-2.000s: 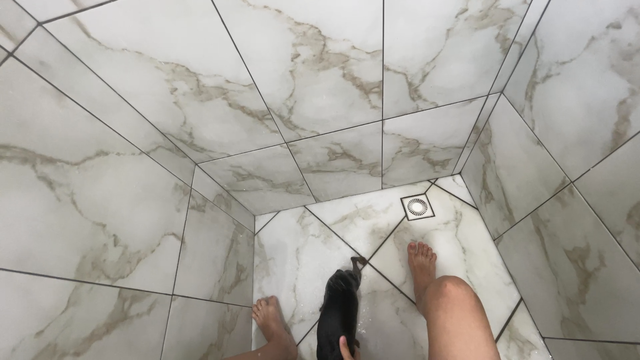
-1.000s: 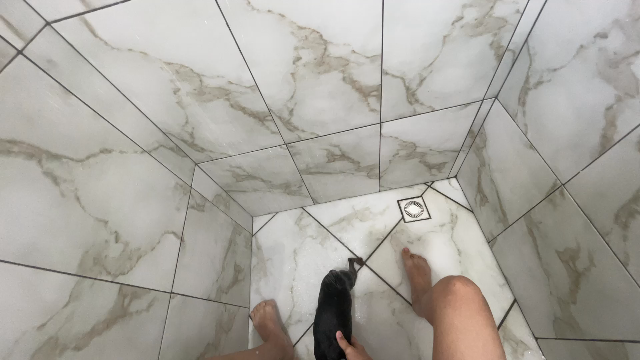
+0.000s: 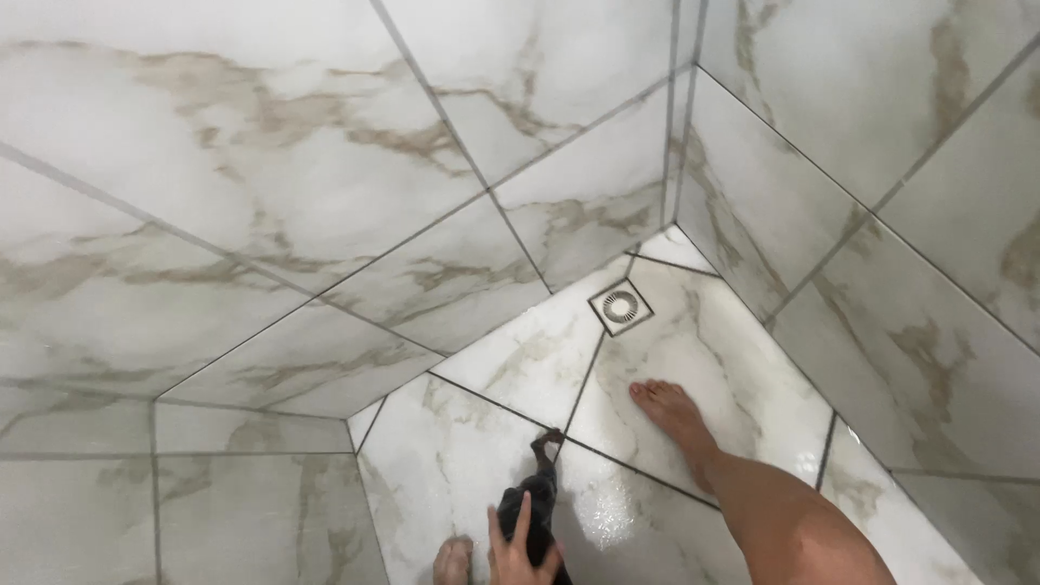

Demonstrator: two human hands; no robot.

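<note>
One hand, which looks like my left hand, is at the bottom edge of the head view. Its spread fingers rest over the back of a small animal with wet-looking black fur. A thin leg of the animal stretches toward the crossing of the floor's dark tile joints. The rest of its body is hidden under the hand or cut off by the frame edge, and its kind is unclear. My right hand is out of view.
Marble-look tiled walls enclose the wet tiled floor. A square floor drain lies near the far corner. My bare right foot stands right of the animal; the toes of the other foot show at its left.
The view has swung noticeably. More of a hand shows over the animal now, with spread fingers on its back; earlier only a few fingers showed at its right side.
</note>
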